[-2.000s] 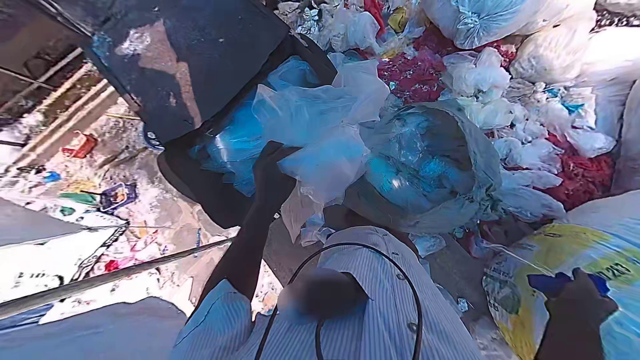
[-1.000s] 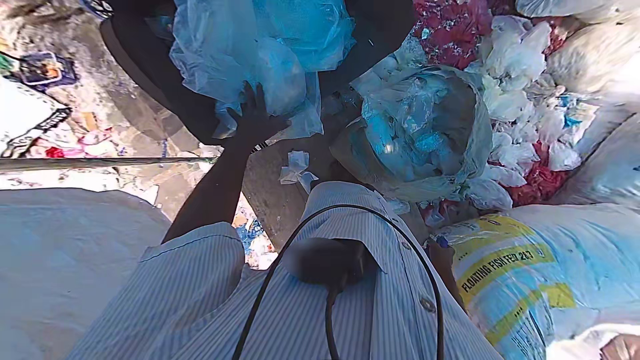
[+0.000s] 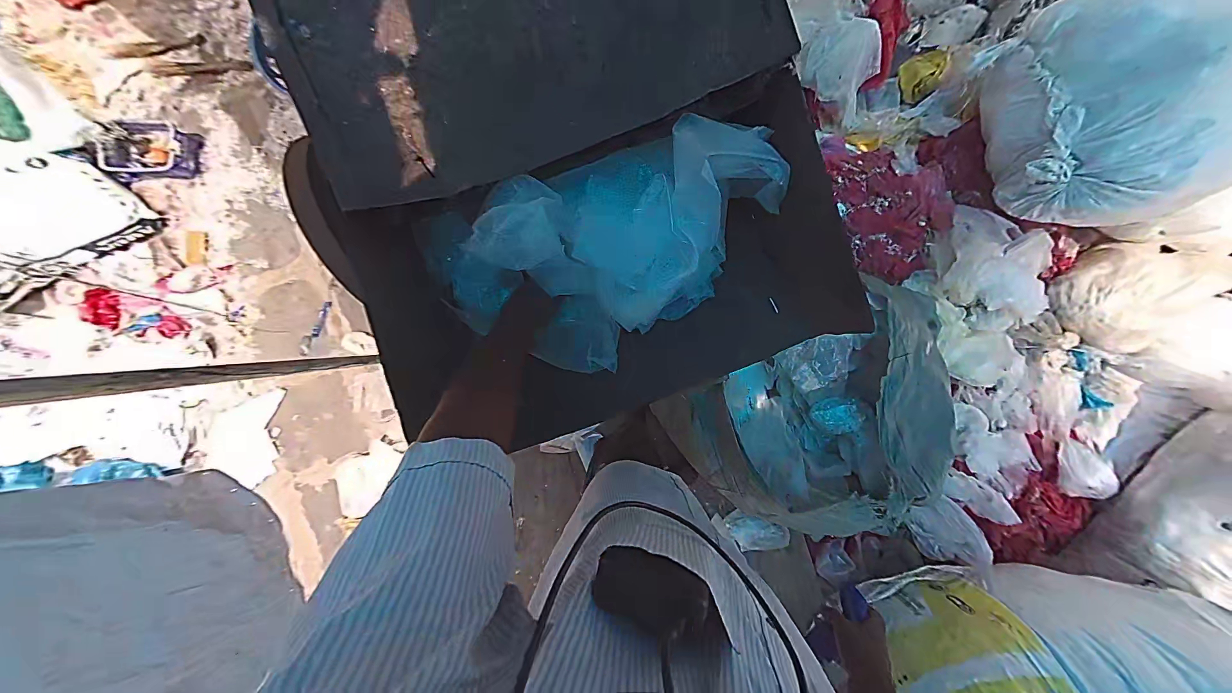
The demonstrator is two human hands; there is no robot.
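My left hand [image 3: 529, 313] reaches into a dark, open-fronted box [image 3: 760, 308] and is partly covered by the crumpled clear-blue plastic film [image 3: 630, 231] there; its fingers are hidden. At the lower right, my right hand [image 3: 859, 640] has a small dark blue object [image 3: 853, 603] at its fingertips, beside a yellow and white printed sack [image 3: 962, 630]. Right of my knees stands an open translucent bag [image 3: 914, 414] with more bluish clear plastic in it.
White and red plastic bags [image 3: 1001, 356] are heaped on the right, with large stuffed sacks [image 3: 1107, 125] around them. A pole [image 3: 192, 378] crosses the left side. A purple basket [image 3: 149, 152] sits on the littered ground, and a large pale sack [image 3: 144, 587] lies at the lower left.
One second ago my left hand was spread against the plastic film; now it is in among it inside the box. My right hand, at the sack's edge then, shows with the blue object.
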